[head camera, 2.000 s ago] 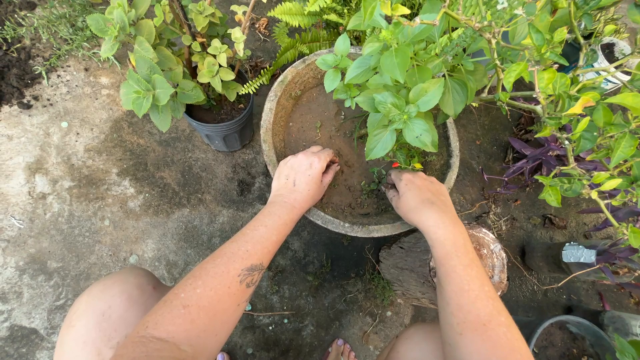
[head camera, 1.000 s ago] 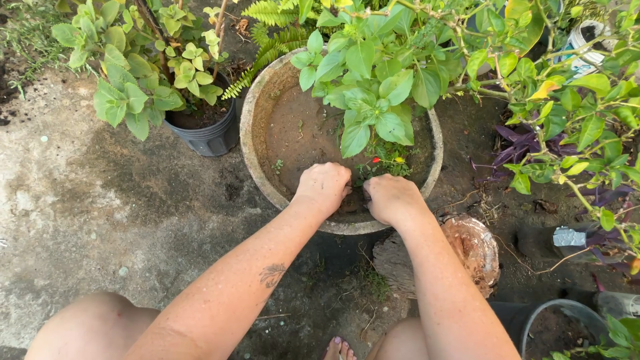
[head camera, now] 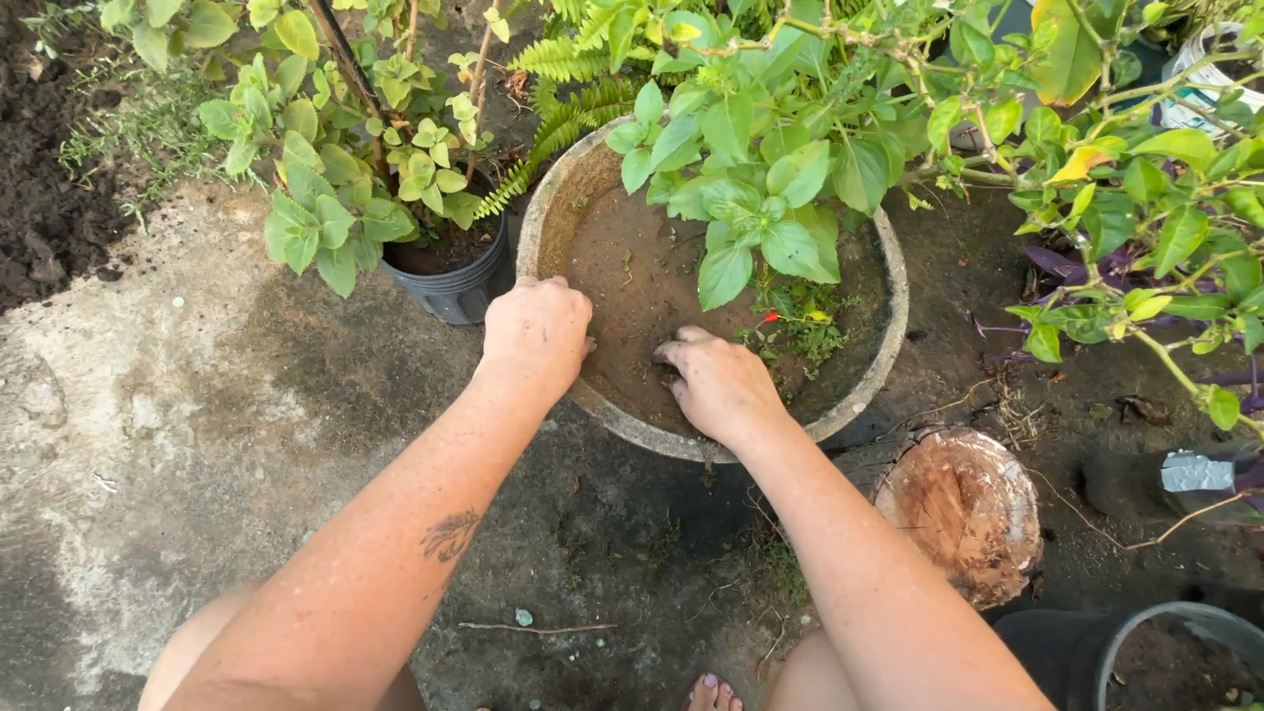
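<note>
A wide round concrete planter [head camera: 894,326] holds brown soil [head camera: 642,267], a leafy green plant [head camera: 770,197] and small weeds [head camera: 815,336] beside a red and a yellow chilli. My left hand [head camera: 538,331] is at the planter's left rim, knuckles up, fingers curled; its fingertips are mostly hidden, so whether it holds anything cannot be told. My right hand [head camera: 716,380] touches the soil near the front rim, its dirt-marked thumb and fingers slightly apart, with no object visible between them.
Left of the planter stands a grey plastic pot [head camera: 459,281] with a leafy plant. A cut log [head camera: 963,509] lies at the right, a black pot [head camera: 1106,657] of soil below it. Chilli branches [head camera: 1136,197] overhang the right side. A thin twig [head camera: 538,628] lies on the concrete.
My hands were close together at the planter's front; now they are apart, the left at the left rim. My right hand has moved left, away from the weeds. The view has shifted somewhat.
</note>
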